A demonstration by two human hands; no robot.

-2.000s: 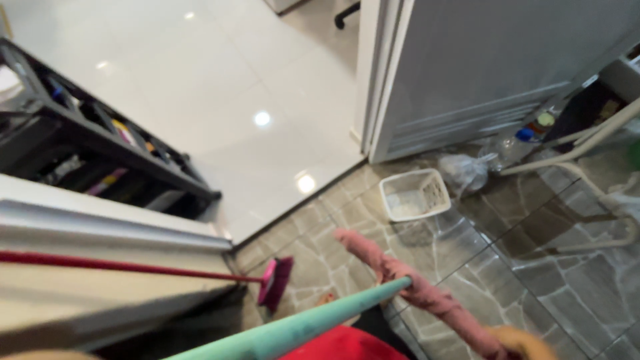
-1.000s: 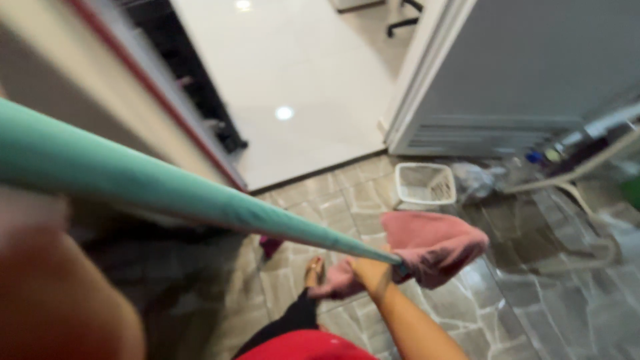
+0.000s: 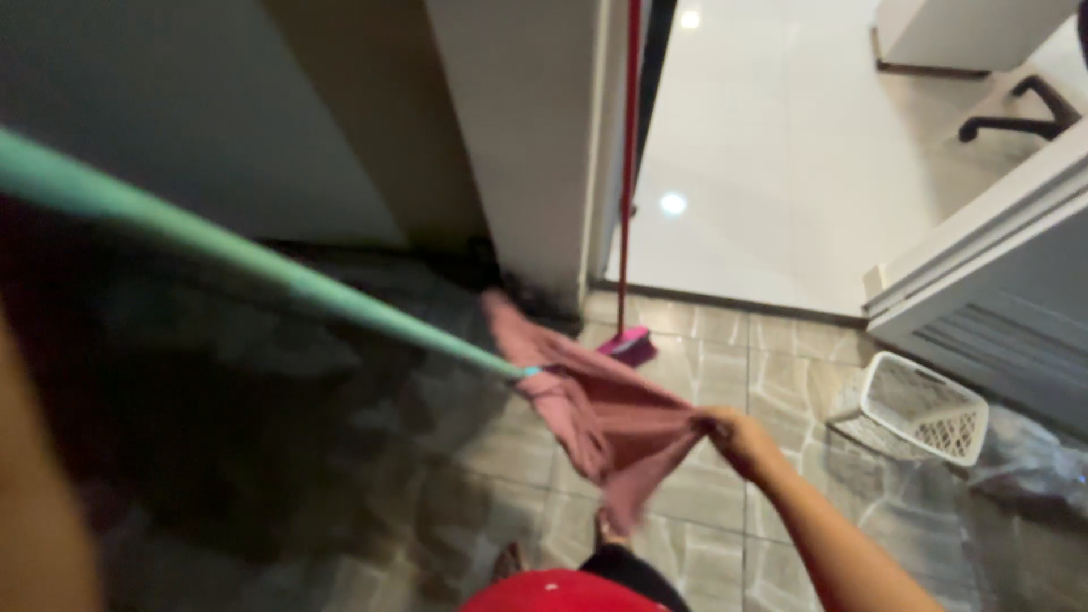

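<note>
My right hand (image 3: 733, 435) pinches a corner of a pink cloth (image 3: 595, 408), pulling it out to the right. The cloth hangs over the far end of a long green pole (image 3: 289, 276), above the tiled floor. From that end the pole runs up to the left edge of the view. Of my left side only a blurred arm shows at the left edge; the left hand itself is out of view.
A red-handled broom (image 3: 631, 344) with pink head stands by the door frame. On the right are a white plastic basket (image 3: 909, 416), a clear plastic bag (image 3: 1028, 459) and a louvred door (image 3: 1003, 314). Beyond the doorway lies a white floor (image 3: 765, 170) with a chair base (image 3: 1033, 115).
The view has swung left. The cloth, bunched near my right hand one second ago, is now spread and stretched from the pole's end by that hand.
</note>
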